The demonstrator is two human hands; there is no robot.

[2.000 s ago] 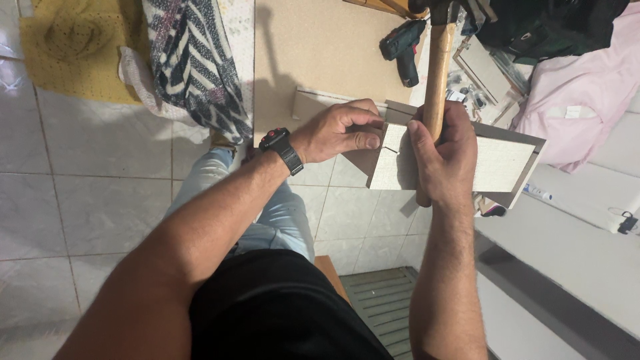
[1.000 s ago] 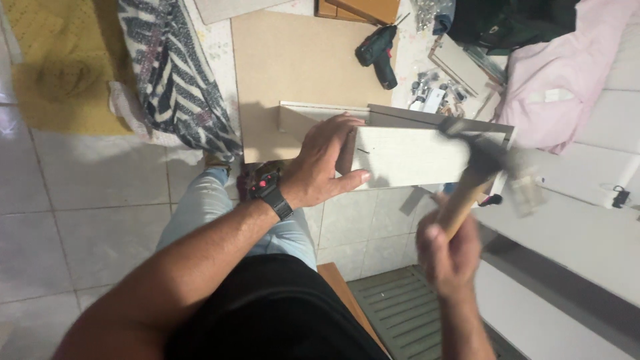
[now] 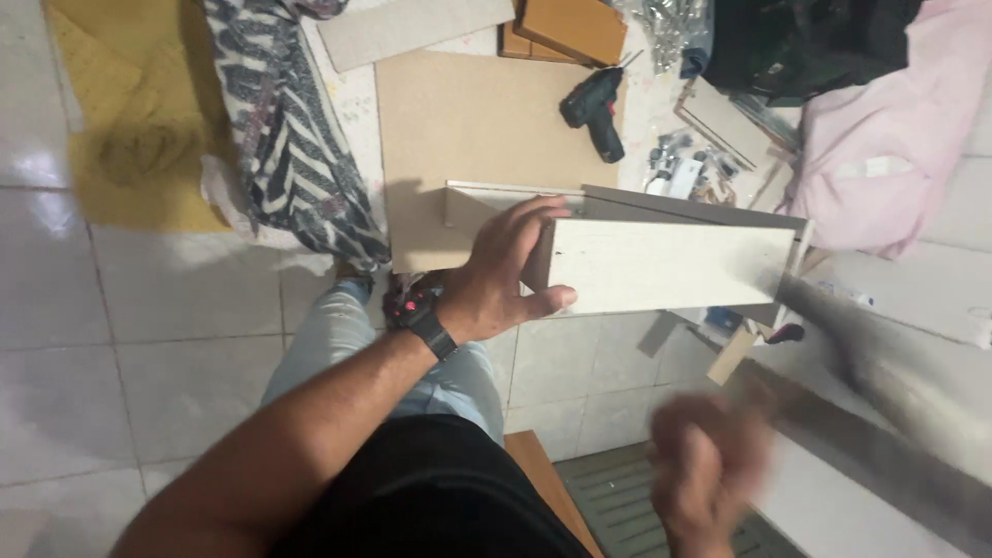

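Observation:
My left hand (image 3: 511, 271) grips the near left end of a white wooden panel (image 3: 666, 263), thumb on its front edge and fingers over the back. This panel is part of a box-like frame with grey boards (image 3: 690, 205) behind it. A small dark nail or mark (image 3: 559, 253) shows near the panel's left end. My right hand (image 3: 709, 465), blurred by motion, is closed below and to the right of the panel. A dark streak (image 3: 829, 341) by the frame's right end appears to be the hammer in motion; its shape is not clear.
A cordless drill (image 3: 597, 112) lies on a tan board (image 3: 496, 116) behind the frame. Orange-brown boxes (image 3: 570, 35), bagged hardware (image 3: 690, 170) and pink cloth (image 3: 876, 155) are beyond. A patterned cloth (image 3: 291, 147) hangs at left. A slatted grey surface (image 3: 620, 496) is below.
Two seconds ago both hands were at the panel, the right also holding the hammer. The right hand has since moved away from it, down in the view. The left stays at the panel's left end.

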